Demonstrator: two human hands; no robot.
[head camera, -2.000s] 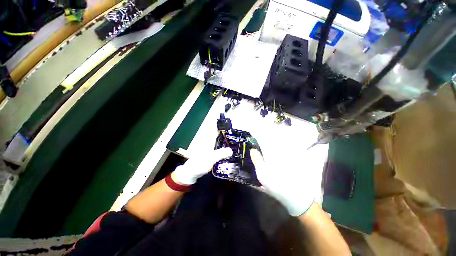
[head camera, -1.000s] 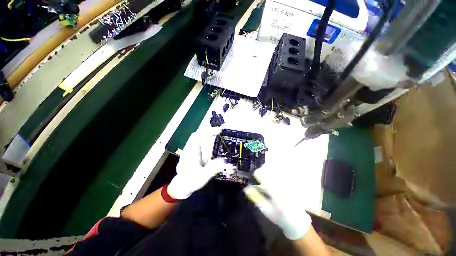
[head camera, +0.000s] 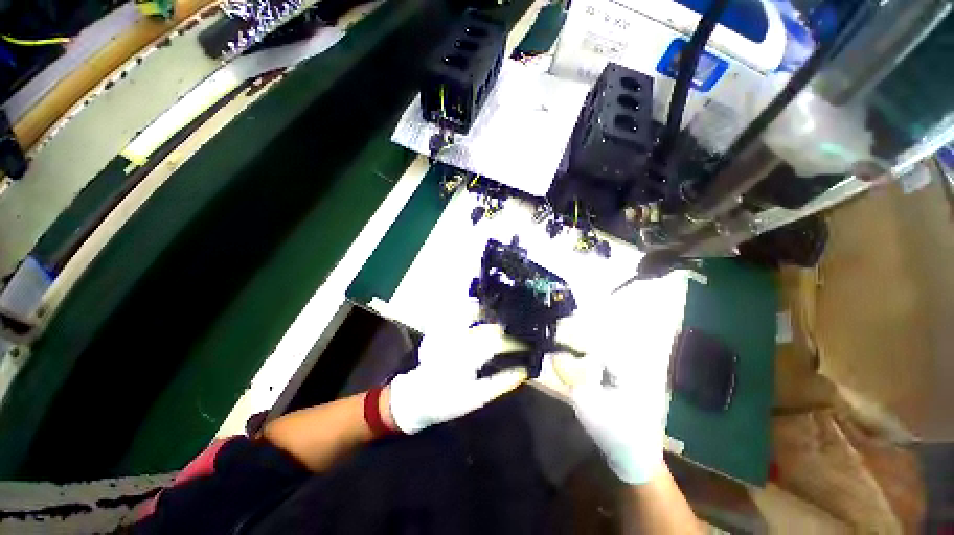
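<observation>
A black housing shell (head camera: 513, 298) lies tilted on the white sheet, with a green circuit board (head camera: 544, 284) inside and dark parts around it. My left hand (head camera: 452, 381), in a white glove with a red band at the wrist, is shut on a blurred black part (head camera: 513, 363) at the shell's near side. My right hand (head camera: 617, 418), also gloved, has its fingertips at the right end of that part; whether they grip it is unclear. The part's shape and its contact with the shell are blurred.
Small wired parts (head camera: 570, 235) line the sheet's far edge. Black socket units (head camera: 460, 78) stand beyond, one on a foam sheet (head camera: 513, 131). A screwdriver (head camera: 654, 266) hangs at right, its bit above the sheet. A dark tray (head camera: 704, 368) lies right; the green conveyor (head camera: 230, 251) runs left.
My left hand has moved down and right and now holds the black part. My right hand has risen toward it. The shell has turned and shifted slightly right and away.
</observation>
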